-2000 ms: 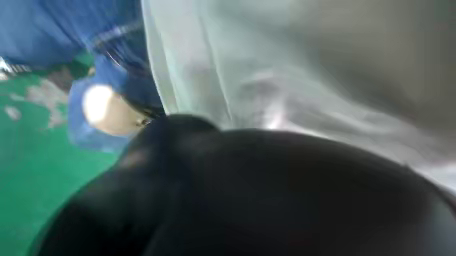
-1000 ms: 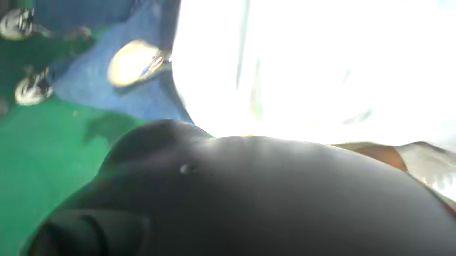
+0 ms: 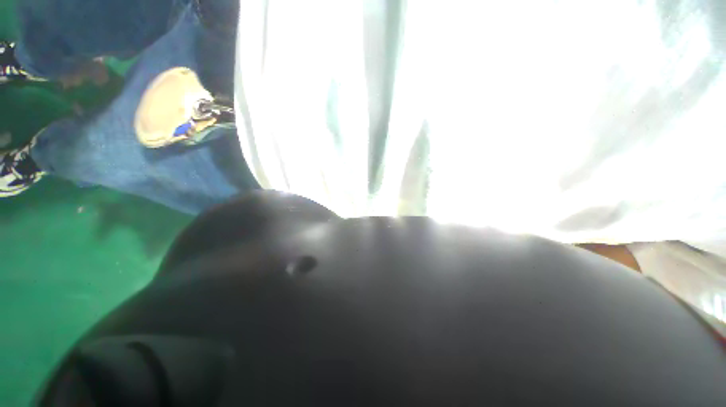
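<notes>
Neither of my hands is in view. Nearest in front is a person in a bright white T-shirt (image 3: pixel 493 111), partly overexposed, and blue jeans (image 3: pixel 119 147). A beige oval thing (image 3: pixel 165 105) with a small blue mark and a metallic bit lies against the jeans below the shirt hem. I cannot tell what it is. A large smooth dark dome (image 3: pixel 430 318) fills the lower view and hides what is behind it.
Black-and-white shoes (image 3: pixel 17 168) stand on the green floor (image 3: pixel 72 270) at the left. The floor has worn patches and a shadow. At the right edge, a brown patch (image 3: pixel 617 254) and pale shiny material (image 3: pixel 685 278) show past the dome.
The white shirt has gone from dull grey-green to glaring white. Since one second ago, the shirt hem, beige thing and shoes have shifted left in the view. The picture is sharper.
</notes>
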